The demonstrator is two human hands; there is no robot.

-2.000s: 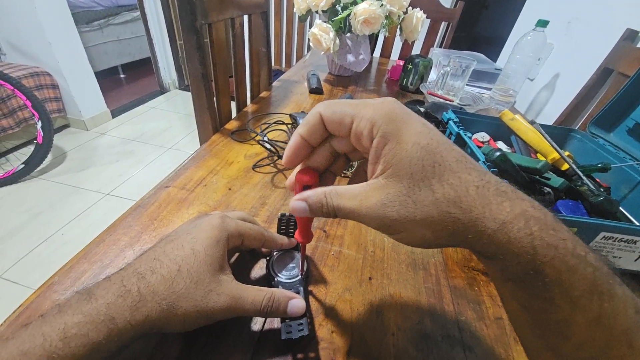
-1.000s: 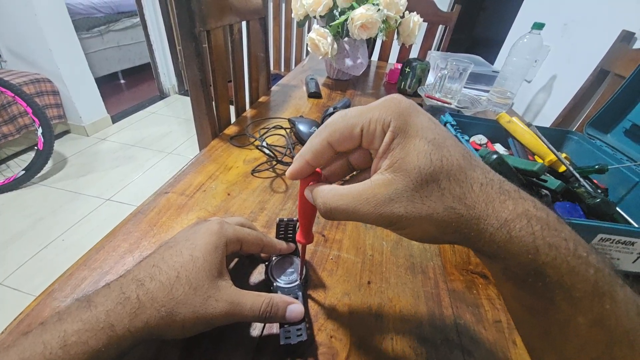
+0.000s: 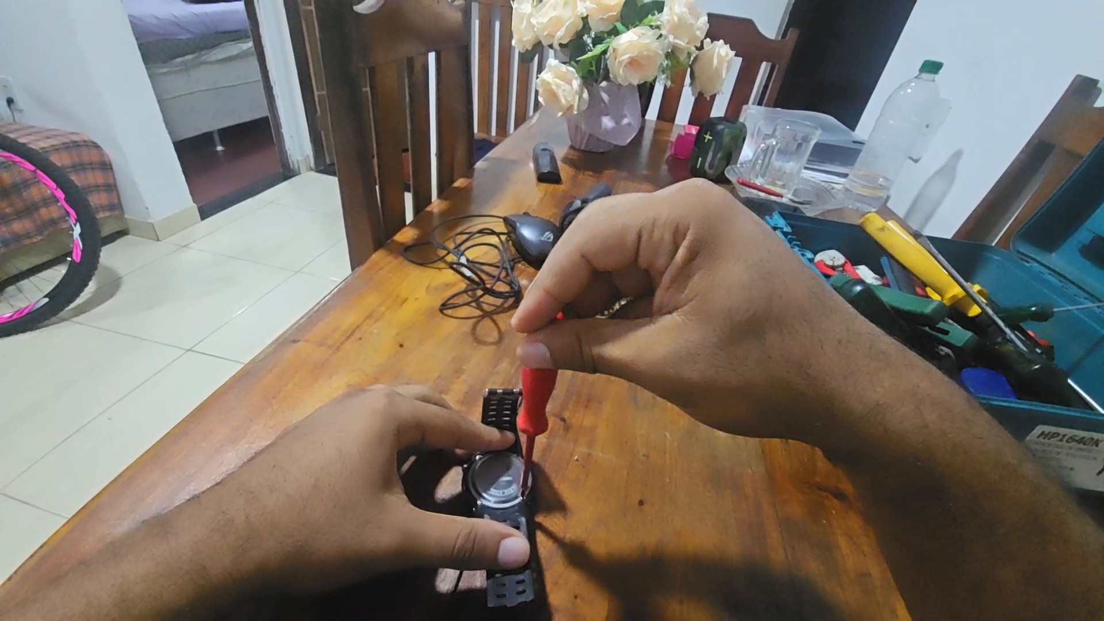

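A wristwatch (image 3: 498,479) with a black strap lies back side up on the wooden table (image 3: 655,526), its round metal case back showing. My left hand (image 3: 388,483) grips it from the left, index finger on the upper strap and thumb on the lower strap. Between thumb and fingertips, my right hand (image 3: 681,310) holds a small screwdriver with a red handle (image 3: 536,401) upright. Its tip meets the right edge of the watch case; the exact contact point is too small to make out. The upper end of the handle is mostly hidden by my fingers.
Beyond the hands lie a computer mouse (image 3: 530,237) and its coiled cable (image 3: 466,272). A teal toolbox (image 3: 1065,345) of tools stands at right. Farther back are a flower vase (image 3: 604,116), a black object (image 3: 546,164), a glass mug (image 3: 785,155) and a plastic bottle (image 3: 897,129).
My right fingers have shifted on the screwdriver's handle, and the hand now covers more of its upper end. The left hand keeps its hold on the watch, which has stayed in place.
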